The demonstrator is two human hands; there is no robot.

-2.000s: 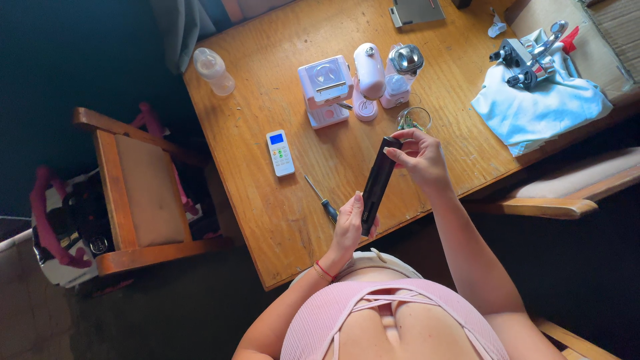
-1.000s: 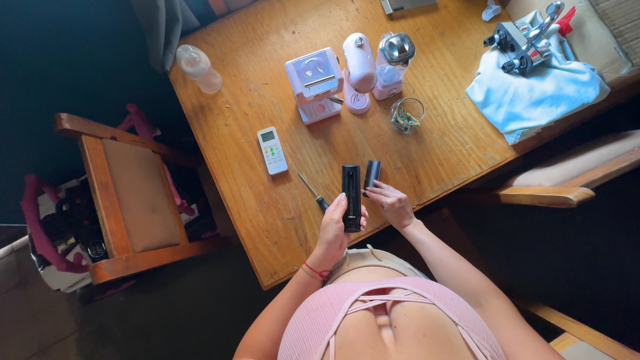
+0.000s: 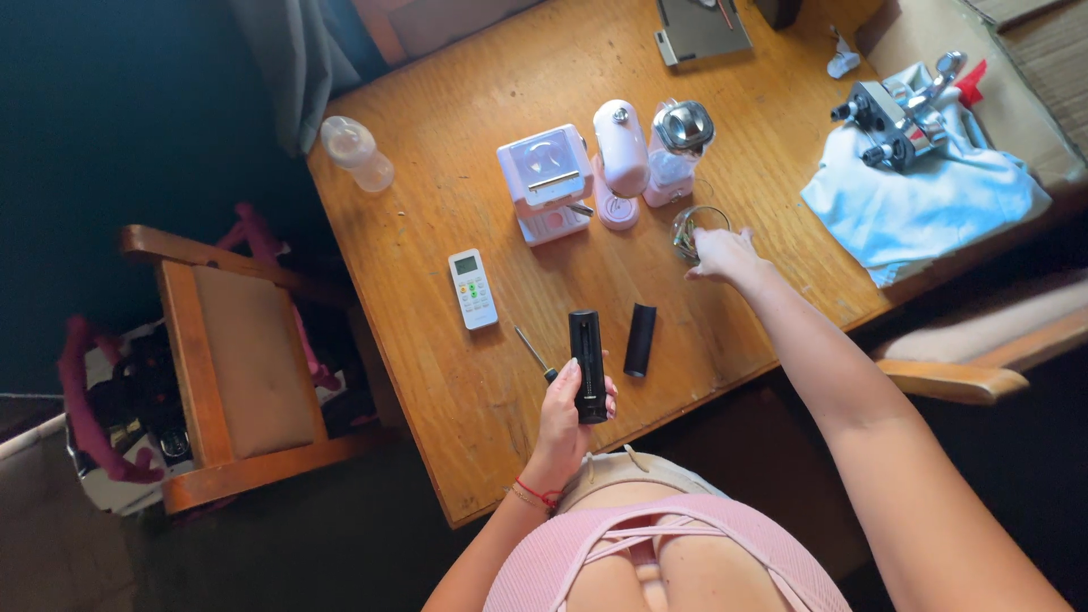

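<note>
My left hand (image 3: 568, 416) holds a black cylindrical device (image 3: 587, 365) upright near the table's front edge, its hollow side facing me. On the wood just right of it lies a curved black cover (image 3: 640, 340). My right hand (image 3: 727, 253) reaches to a small glass bowl (image 3: 682, 229); its fingertips are at or inside the rim, and whether they grip anything is hidden. Small items, too small to name, are in the bowl. A screwdriver (image 3: 534, 350) lies left of the device, and a white remote control (image 3: 473, 289) is farther left.
A toy coffee machine (image 3: 548, 183), toy stand mixer (image 3: 621, 161) and toy blender (image 3: 676, 153) stand behind. At left is a baby bottle (image 3: 357, 153). A chrome faucet (image 3: 905, 119) rests on a light blue cloth (image 3: 918, 204) at right. Chairs (image 3: 251, 357) flank the wooden table (image 3: 408, 272).
The black cover, in my right hand a second ago, now lies on the table. My right hand has moved away to the glass bowl. My left hand still holds the black device.
</note>
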